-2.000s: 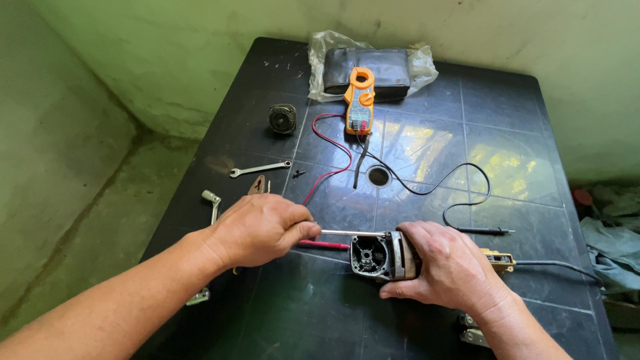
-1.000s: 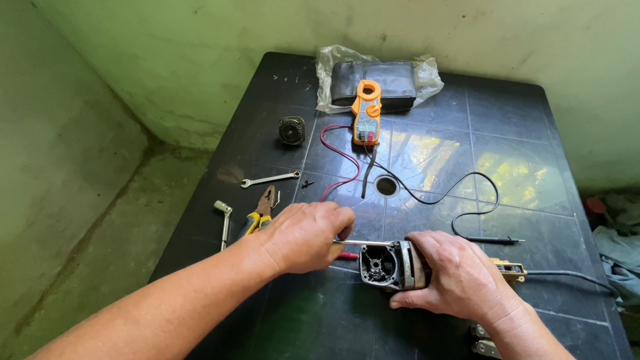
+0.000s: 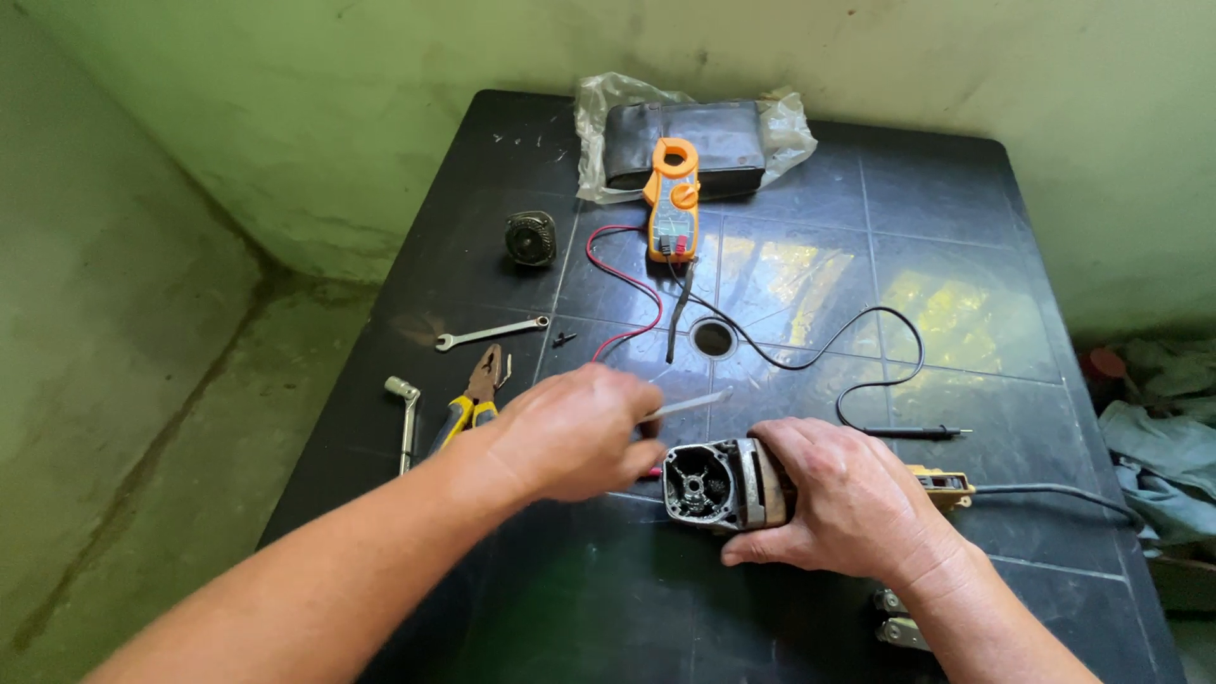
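Note:
My left hand (image 3: pixel 579 432) grips a thin metal tool (image 3: pixel 695 404), whose shaft points right, above the tabletop and apart from the gear housing; its handle is hidden in the fist. My right hand (image 3: pixel 841 494) is wrapped around the body of a power tool, which looks like an angle grinder. The grinder's metal gear housing (image 3: pixel 698 486) faces left, its inside open to view and dark with grease. A yellow part of its rear (image 3: pixel 940 486) shows past my right hand, with a cord (image 3: pixel 1054 489) running right. A red test probe (image 3: pixel 652 472) lies partly hidden behind my left hand.
On the black table (image 3: pixel 608 589) lie combination pliers (image 3: pixel 483 385), a combination wrench (image 3: pixel 494 332), a socket wrench (image 3: pixel 408 423), a round grinder part (image 3: pixel 530 238), an orange clamp meter (image 3: pixel 674 204) with leads, a black case (image 3: pixel 708 142) on plastic, and metal pieces (image 3: pixel 901 632). Cloths (image 3: pixel 1164 465) lie at the right.
The tool in my left hand has lifted away from the top edge of the gear housing, where its shaft lay before. My right hand still holds the grinder.

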